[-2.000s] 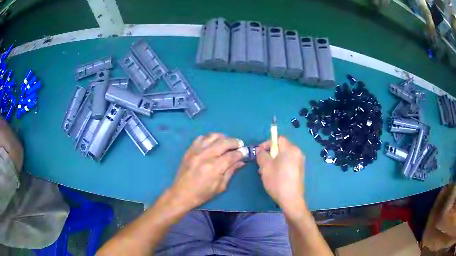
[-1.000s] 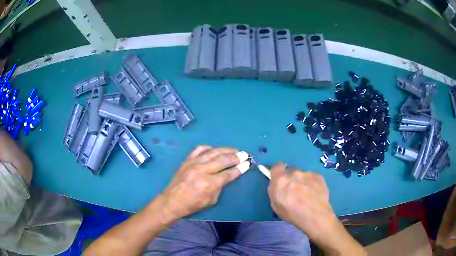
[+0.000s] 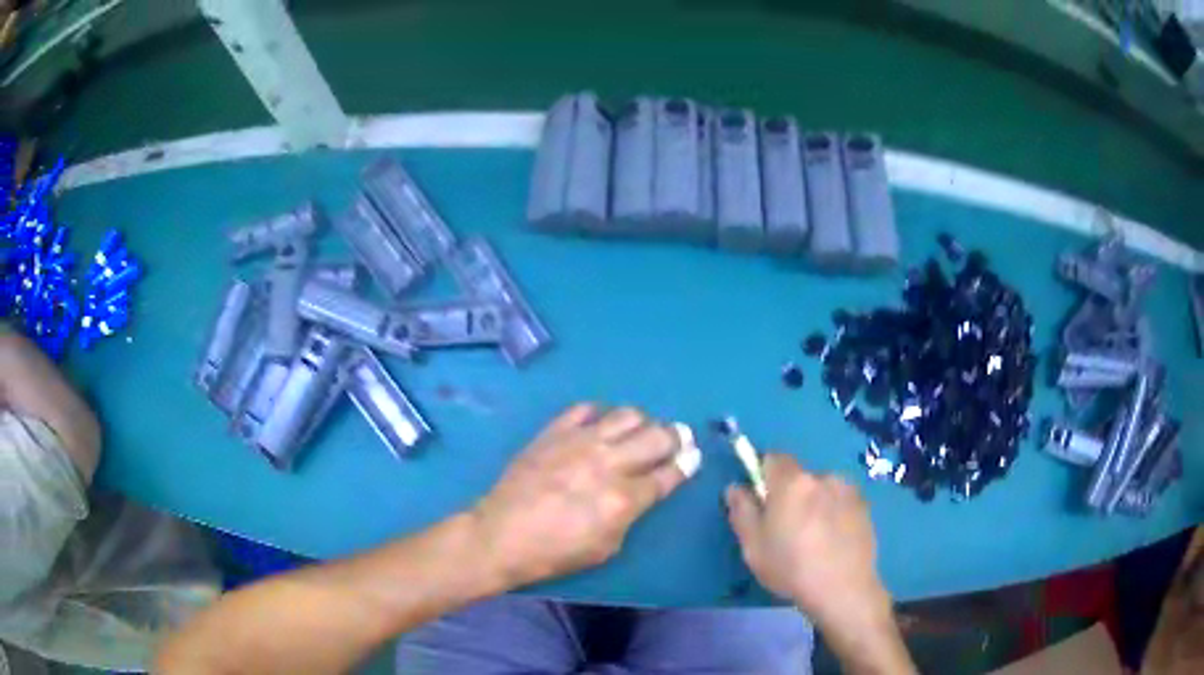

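My left hand (image 3: 588,485) lies low over the bench front, fingers together and white coverings on its fingertips (image 3: 685,451). Whether it holds anything is hidden. My right hand (image 3: 808,530) is closed on a cream pen-like hand tool (image 3: 749,462), its tip pointing away and slightly left. A small dark piece (image 3: 722,426) lies at or beside the tool's tip; contact is unclear. A heap of small black pieces (image 3: 940,376) is at the right, with a loose one (image 3: 792,376) at its left side.
Grey housings (image 3: 663,165) stand side by side at the far edge. Loose grey housings (image 3: 317,382) are jumbled at left. Other grey parts (image 3: 1122,396) lie at far right. Blue parts (image 3: 112,290) are at far left, near a seated person's arm and leg (image 3: 46,462).
The tool tip has swung away from my left fingertips toward the small dark piece on the bench. The part seen at my left fingertips no longer shows. The camera view has shifted slightly.
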